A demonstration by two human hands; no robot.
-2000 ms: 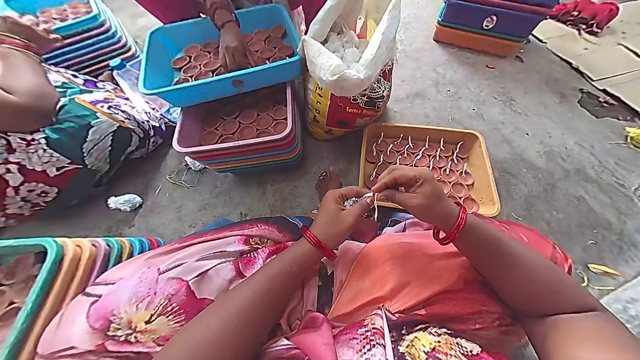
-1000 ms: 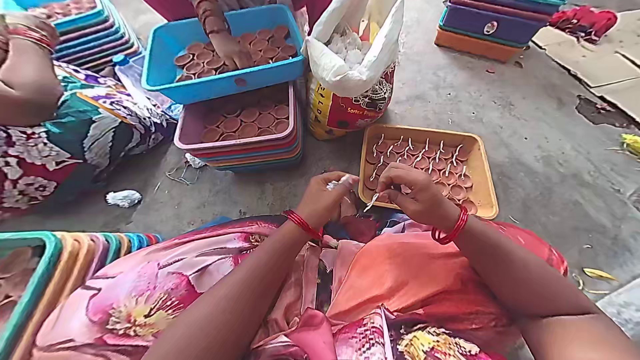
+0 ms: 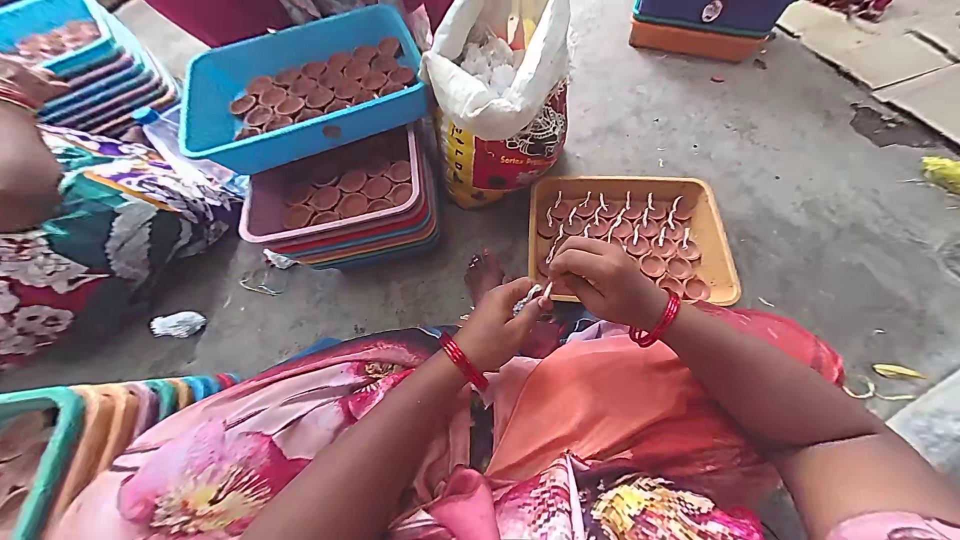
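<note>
My left hand [image 3: 501, 321] holds a small bundle of white cotton wicks [image 3: 526, 298] between thumb and fingers. A single short wick [image 3: 548, 289] stands up at my left thumb tip. Close beside it, my right hand [image 3: 604, 281] has its fingers bent over the near left part of a yellow plastic tray [image 3: 721, 247]; whether they pinch anything is hidden. Rows of small round clay lamps [image 3: 652, 265] lie in that tray. Many of the lamps hold an upright white wick, while several at the near right have none.
Behind the tray stands an open sack [image 3: 499, 142] with white stuff inside. Left of it, a blue tray [image 3: 300, 142] of clay lamps rests on stacked trays [image 3: 337, 232]. A person's arm [image 3: 22, 165] is at the far left. More trays [image 3: 64, 442] are stacked at my lower left.
My hands were apart one second ago and are now close together at the near left of the yellow tray. The other person's hand has left the blue tray.
</note>
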